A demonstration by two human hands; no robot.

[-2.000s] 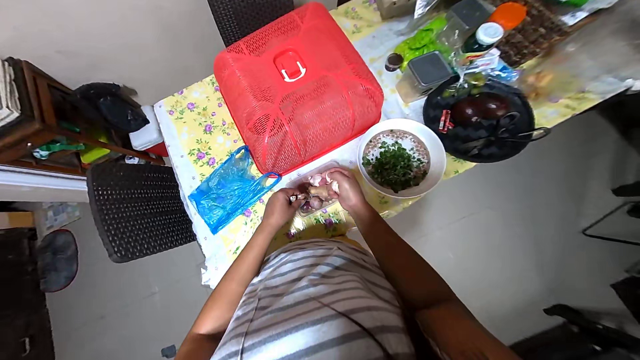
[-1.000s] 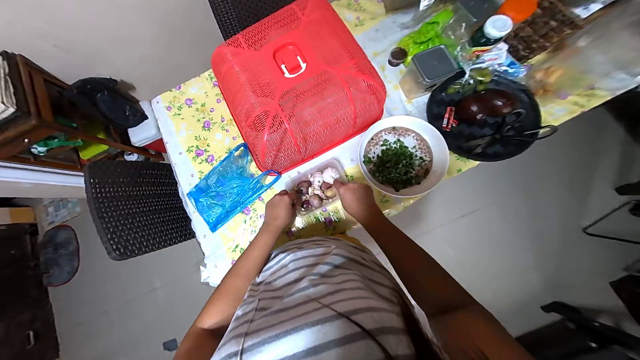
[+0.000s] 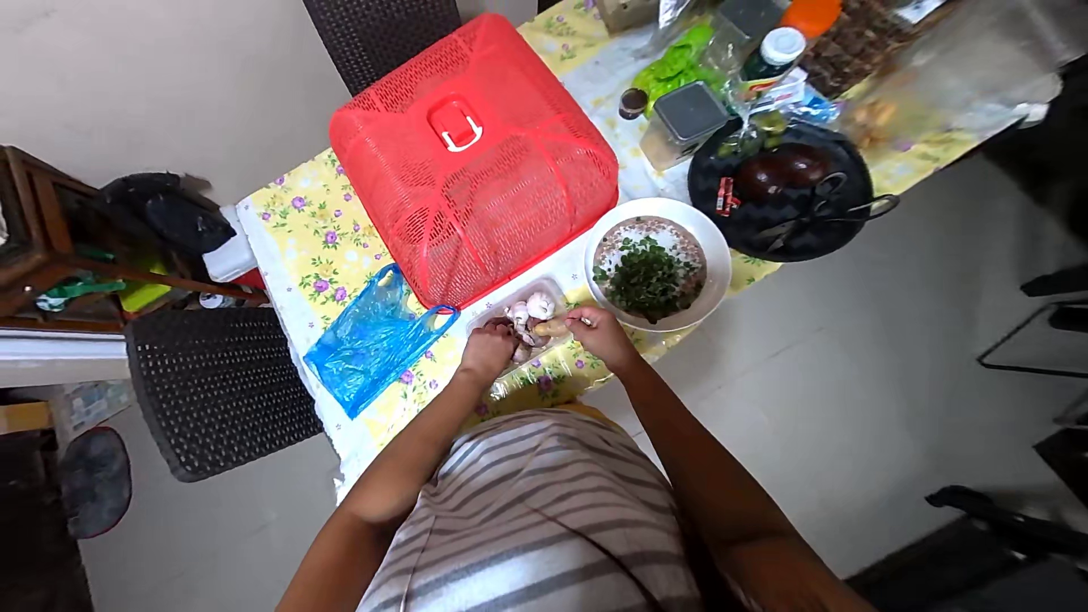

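A clear plastic container lies at the table's near edge with garlic bulbs, reddish shallots or small onions and a piece of ginger in it. My left hand reaches into its left side, fingers down among the bulbs; whether they grip one is hidden. At the right side, my right hand has thumb and fingertips closed on the end of the ginger. Just right of that hand stands a white bowl of chopped green leaves over a speckled, pale content.
Behind the container sits a red mesh food cover. A blue plastic bag lies at left. To the right are a black pan or tray with dark eggplant-like items and scissors, a grey-lidded tub and a white-capped bottle.
One second ago both hands held the container's sides; now the left hand is in among the bulbs and the right has hold of the ginger.
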